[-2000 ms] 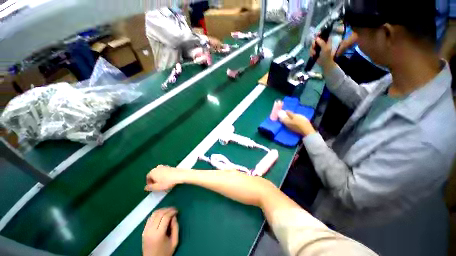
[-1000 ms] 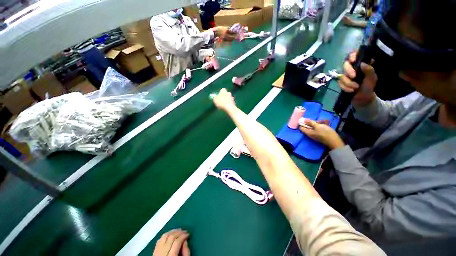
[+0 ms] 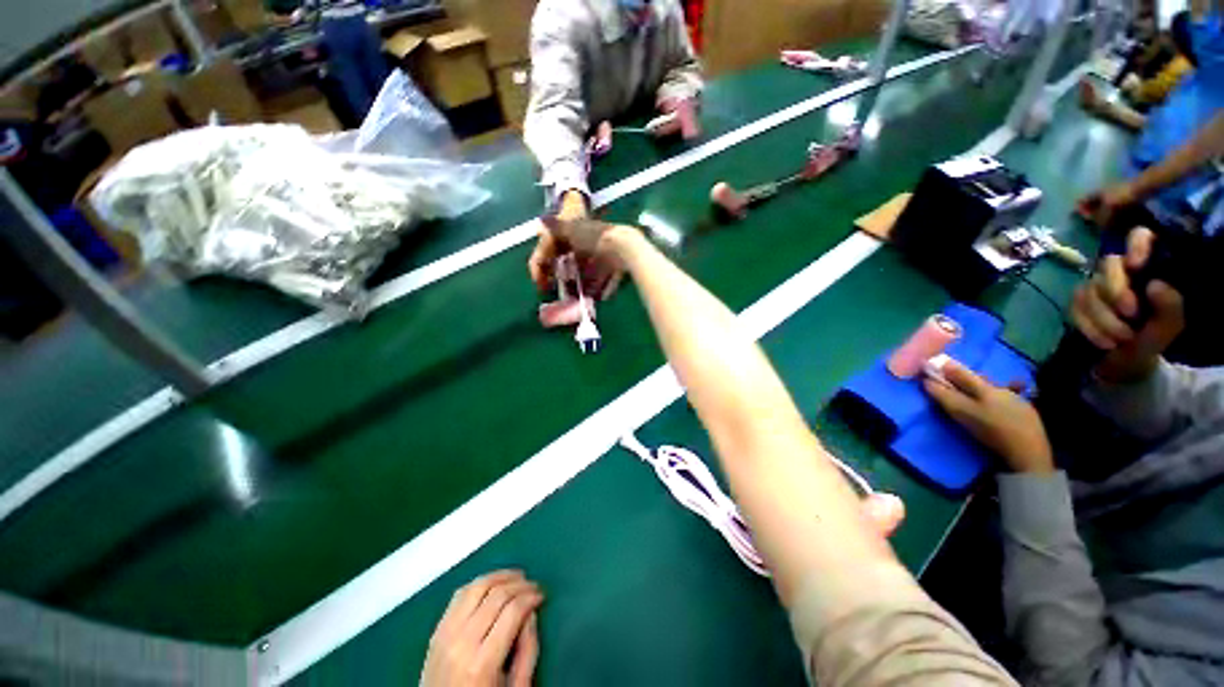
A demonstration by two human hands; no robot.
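My right hand [image 3: 597, 252] reaches over the conveyor, its fingers around a bundled pink dryer unit [image 3: 561, 313]. Another worker's hand touches the same bundle, so the exact grip is partly hidden. Its white plug [image 3: 588, 333] hangs below, prongs down. My left hand [image 3: 486, 633] lies empty on the green bench at the bottom edge, fingers slightly bent and close together. A pale pink cord bundle [image 3: 698, 490] lies on the bench, partly behind my right forearm. A pink end of a unit [image 3: 882, 511] shows just right of the forearm.
A clear bag of white parts [image 3: 275, 208] lies across the belt. Another unit [image 3: 785, 185] lies on the belt further up. A white rail [image 3: 470, 534] divides bench and belt. At right, a neighbour holds a pink tube [image 3: 924, 346] over a blue pad [image 3: 926, 427], near a black box [image 3: 960, 222].
My right hand has gone from the rail out over the belt and now meets the opposite worker's hand at the bundle. That worker has reached towards me. My left hand stays on the bench.
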